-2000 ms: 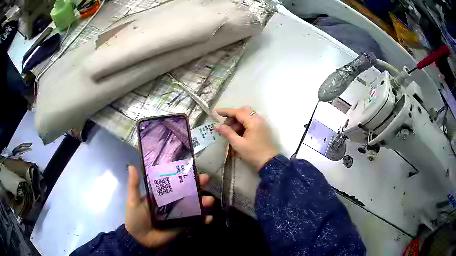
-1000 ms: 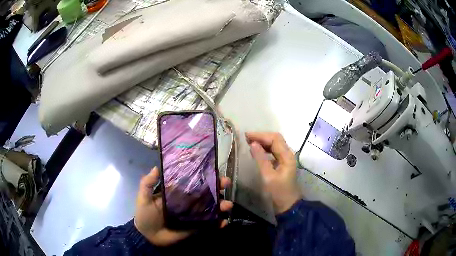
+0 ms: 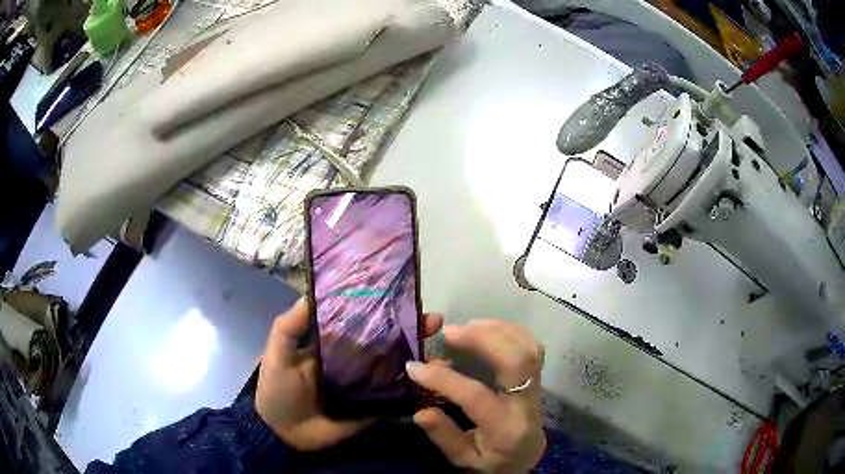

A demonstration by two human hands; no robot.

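My left hand point(image 3: 301, 384) holds a smartphone point(image 3: 363, 287) upright with its lit screen facing me, the thumb on the left edge. The screen shows a blurred purplish picture with a short green line. My right hand point(image 3: 491, 389) is at the phone's lower right, its index fingertip at the lower right of the screen. It wears a ring and holds nothing that I can see. Whether the fingertip touches the glass is hard to tell.
A folded pale-beige panel bundle point(image 3: 269, 69) lies on patterned cloth point(image 3: 278, 199) at the upper left. The white sewing machine point(image 3: 704, 185) stands at the right, with a grey wrapped shape point(image 3: 607, 116) beside its head. Red loop handles point(image 3: 760, 451) show at the lower right. A green bottle point(image 3: 107, 26) is at the upper left.
The paper label with a code, held in my right hand two seconds ago, is no longer in view. My right hand has moved down and left to the phone. The phone has moved right.
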